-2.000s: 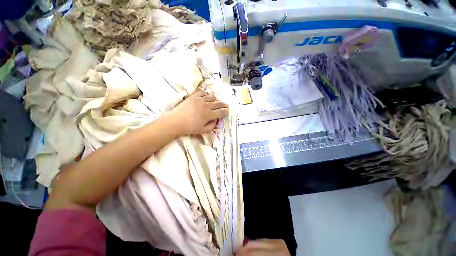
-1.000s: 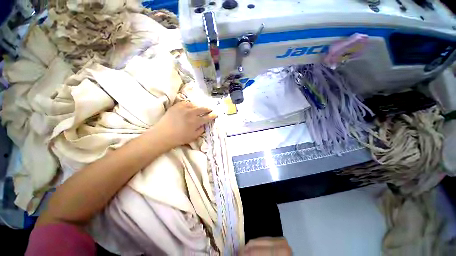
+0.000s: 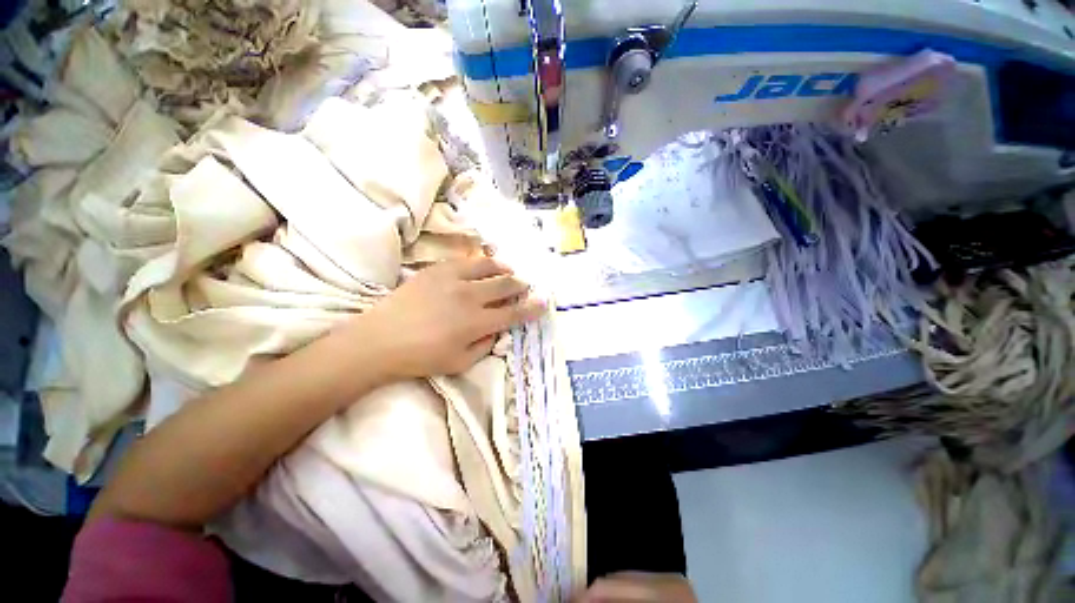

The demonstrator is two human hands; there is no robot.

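Note:
The cream garment piece point(image 3: 307, 212) lies heaped left of the needle and hangs over the table's front edge. My left hand point(image 3: 454, 316) rests on it, fingertips on the edge just in front of the presser foot point(image 3: 545, 194); what lies under the fingers is hidden. A pale lilac-white strip point(image 3: 545, 471) runs along the garment's edge from the needle area down to my right hand point(image 3: 637, 589). My right hand is at the bottom edge, mostly cut off, beside the lower end of the cloth edge; its fingers are not clear.
The white JACK machine head point(image 3: 754, 65) spans the top right. Lilac strips point(image 3: 825, 236) hang beside it, with beige-grey strips point(image 3: 1002, 353) at far right. A small yellow piece point(image 3: 572, 230) is right of the foot. A tan ruffled heap point(image 3: 218, 47) lies behind the garment.
The view has shifted. My left hand has slid slightly towards me along the cloth edge. My right hand is lower and more cut off by the bottom edge.

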